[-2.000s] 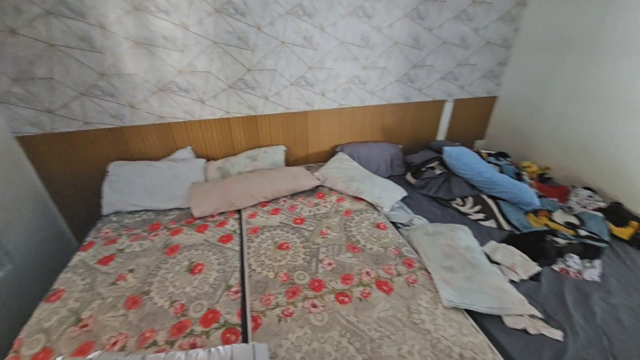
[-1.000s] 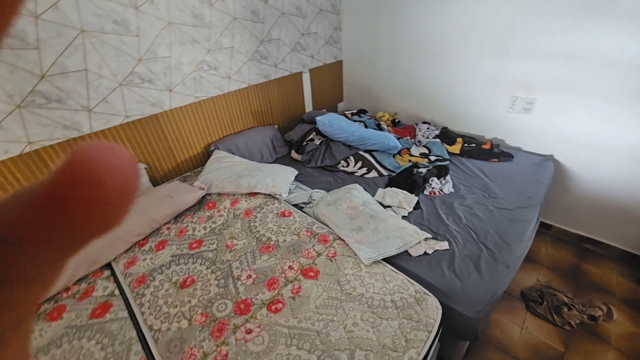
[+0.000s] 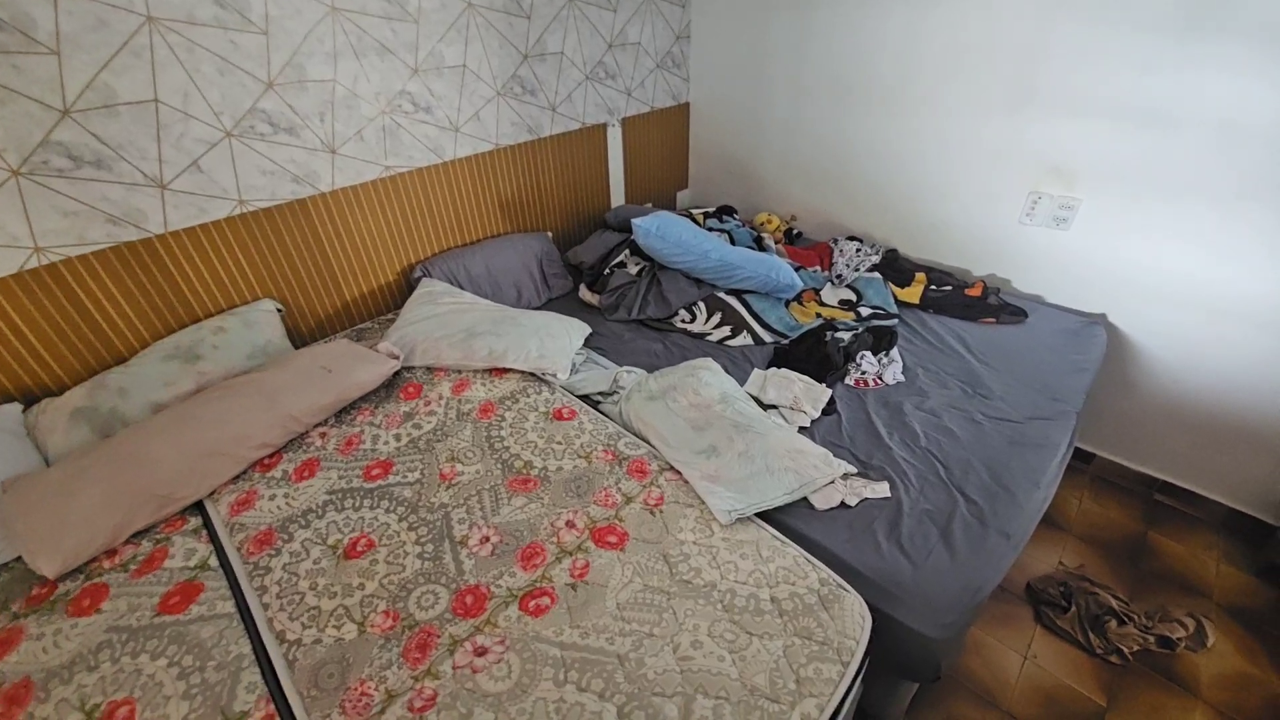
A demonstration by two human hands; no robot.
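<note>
Neither of my hands shows in the head view now. A bare floral mattress (image 3: 560, 600) lies in front, with red roses on a grey and beige pattern. Along its head end rest a long pinkish pillow (image 3: 200, 440), a pale green pillow (image 3: 165, 370) and a whitish pillow (image 3: 485, 330). A pale green pillow or folded cloth (image 3: 725, 435) lies across the edge between this mattress and a bed with a dark grey sheet (image 3: 960, 430). On that bed are a dark grey pillow (image 3: 495, 270), a light blue pillow (image 3: 715, 255) and a heap of patterned bedding and clothes (image 3: 840, 305).
A ribbed wooden headboard panel (image 3: 400, 220) runs along the patterned wall. A small yellow plush toy (image 3: 772, 225) sits by the heap. Wall sockets (image 3: 1050, 210) are on the white wall. A crumpled brown cloth (image 3: 1110, 615) lies on the tiled floor (image 3: 1010, 640).
The view has swung right since two seconds ago. A blurred hand part, close at the left edge one second ago, is out of view now. The pillows and bedding look unmoved.
</note>
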